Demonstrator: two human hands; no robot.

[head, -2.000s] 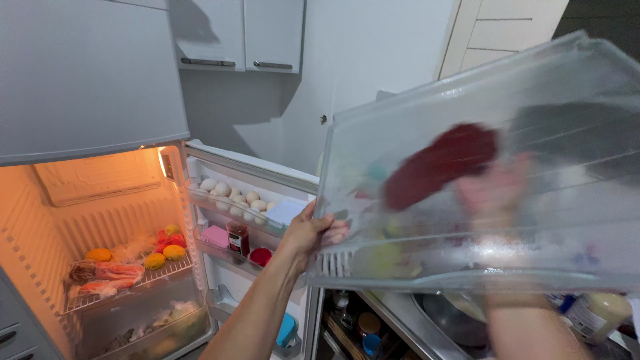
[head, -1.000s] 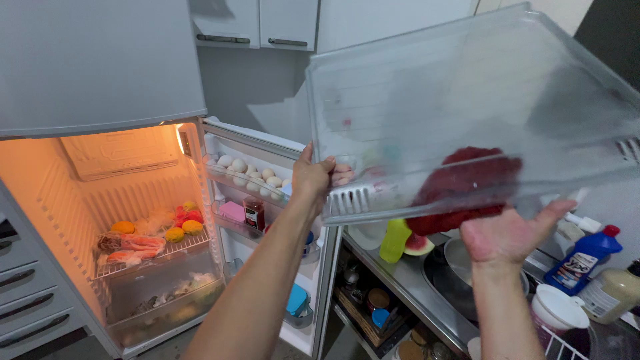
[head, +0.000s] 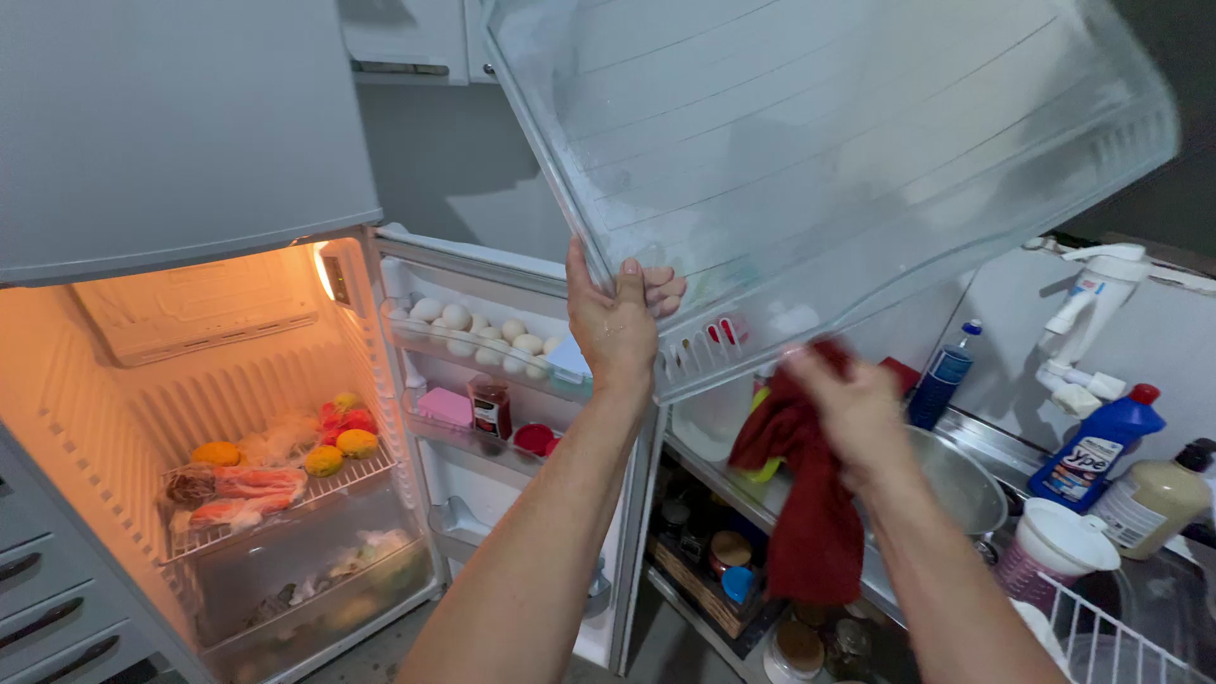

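My left hand (head: 622,318) grips the left edge of a clear plastic refrigerator shelf (head: 807,123), which is held up and tilted in front of me. Fingers of that hand show through the plastic. My right hand (head: 845,408), blurred, holds a dark red cloth (head: 817,513) by the shelf's lower edge; the cloth hangs down, and whether it touches the shelf is unclear. At the left stands the open refrigerator with its lit interior (head: 247,370). Bagged food and yellow fruit lie on its wire rack (head: 332,494), above a clear drawer (head: 323,608).
The open refrigerator door (head: 475,252) holds eggs (head: 489,337) and jars. On the right are a sink counter with a metal basin (head: 950,475), a blue detergent bottle (head: 1092,451), a pump bottle (head: 1159,499), a white faucet (head: 1092,313) and a white wire rack (head: 1121,636). Jars fill a lower shelf.
The red cloth was spread behind the shelf panel; now it hangs bunched from my right hand at the lower edge. The shelf is raised and tilted differently, still in my left hand.
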